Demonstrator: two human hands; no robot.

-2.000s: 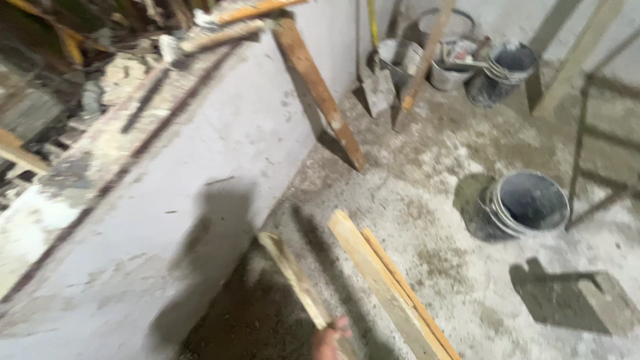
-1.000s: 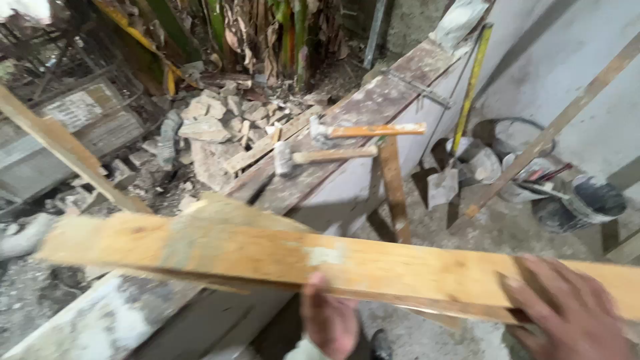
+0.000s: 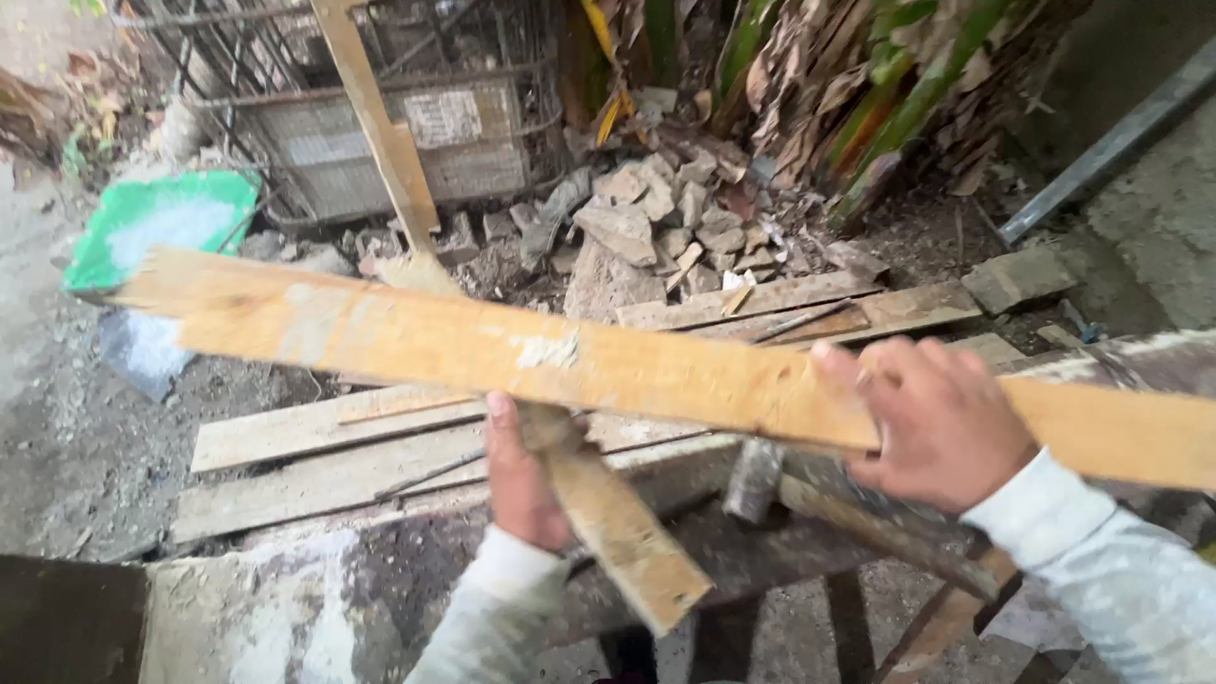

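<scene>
A long wooden board [image 3: 655, 375], spotted with dried mortar and splintered at its left end, spans the view above the wall top. My right hand [image 3: 936, 423] grips it right of centre, fingers over its upper edge. Beneath the board my left hand [image 3: 525, 475] holds a shorter, dirty wood strip [image 3: 622, 522] that slants down to the right; its thumb lies at the long board's lower edge. Just below the boards a hammer head [image 3: 755, 478] with a wooden handle [image 3: 883, 532] rests on the wall top, partly hidden.
Loose planks [image 3: 332, 427] lie beyond the wall top [image 3: 256, 608]. Farther back are a rubble heap [image 3: 655, 209], a wire cage [image 3: 408, 123], a leaning wood strip [image 3: 370, 114], a green sheet [image 3: 161, 228] and plants [image 3: 855, 95]. A metal bar [image 3: 1107, 142] leans at the right.
The view has swung left from the floor and buckets to the rubble side. Two seconds ago one hand touched a wood strip low down; now both hands hold wood above the wall top.
</scene>
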